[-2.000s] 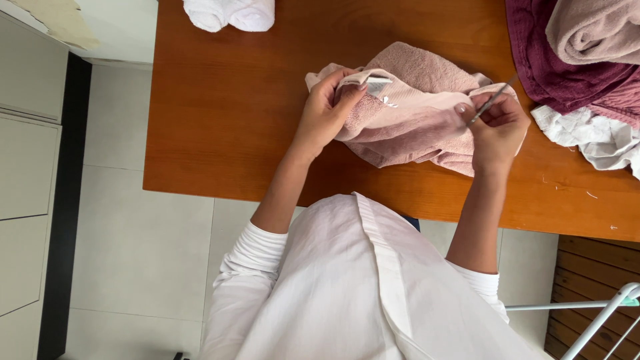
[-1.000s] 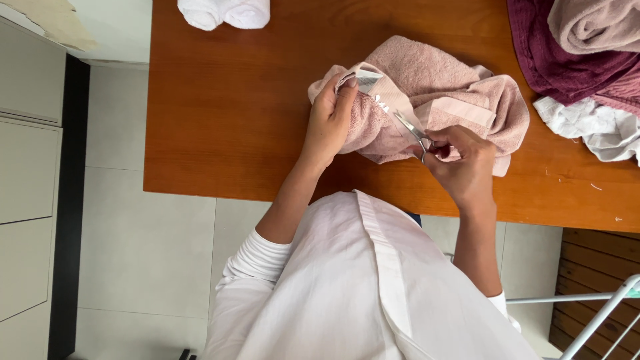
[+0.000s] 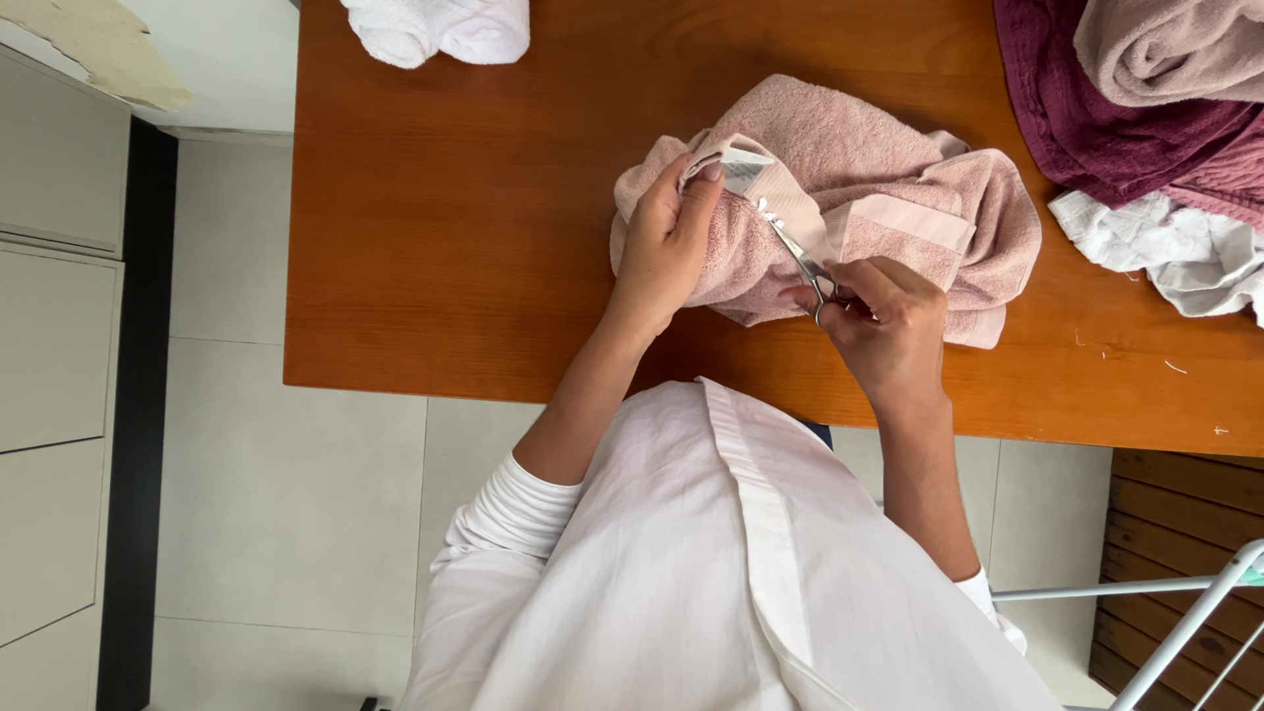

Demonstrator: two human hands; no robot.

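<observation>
A pink terry towel lies bunched on the wooden table. My left hand grips its edge beside a white label that bears writing. Small metal scissors are in my right hand, with fingers at the handle loops. Their tips touch small white scraps on the towel's flat woven band, just below the label. Whether the blades are fully together I cannot tell.
White rolled towels sit at the table's far left. At the right are a burgundy towel, a rolled beige-pink towel and a crumpled white cloth. Thread bits lie near the front edge. A metal rack stands below right.
Two seconds ago the scissors were farther right of the label; they have since moved left to the white scraps. My left hand stays on the towel's edge.
</observation>
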